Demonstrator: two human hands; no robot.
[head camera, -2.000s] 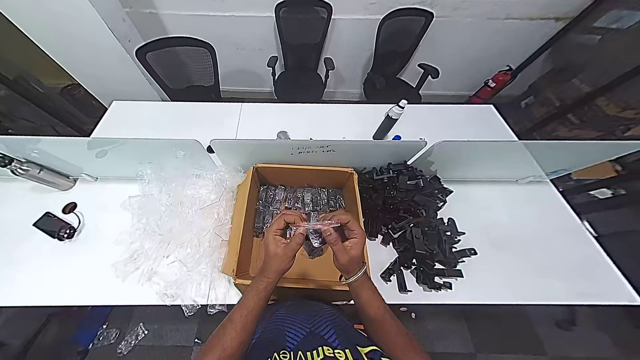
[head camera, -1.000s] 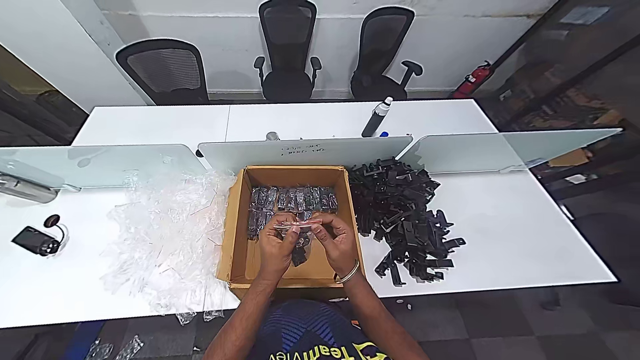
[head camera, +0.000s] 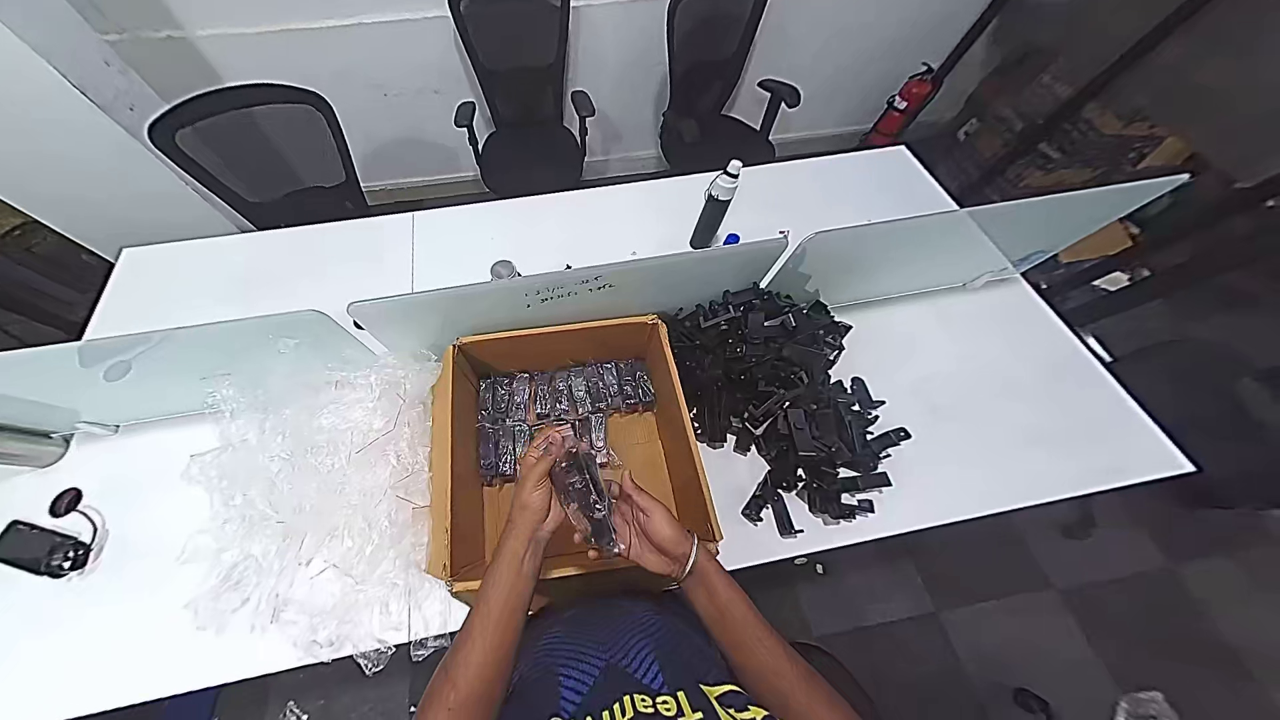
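Observation:
Over the near part of an open cardboard box (head camera: 692, 425), both hands hold one black part in a clear plastic bag (head camera: 585, 495). My left hand (head camera: 540, 485) grips its upper end; my right hand (head camera: 645, 525), with a bangle at the wrist, supports its lower end. Inside the box, similar bagged black parts (head camera: 565, 390) stand in a full far row and a second row partly hidden by my left hand. Left of the box lies a heap of clear plastic bags (head camera: 310, 510). To the right is a pile of loose black parts (head camera: 780, 380).
Frosted glass dividers (head camera: 640, 285) cross the white table (head camera: 1000, 400) behind the box. Beyond them stands a dark bottle with a white top (head camera: 715, 205). A black device with a cable (head camera: 45, 548) and a metal bottle (head camera: 32, 440) are at the left. Office chairs (head camera: 520, 100) stand opposite.
My hands were close together at the bag's edge; now they are farther apart, with the bagged part stretched lengthwise between them. The view has turned and moved somewhat.

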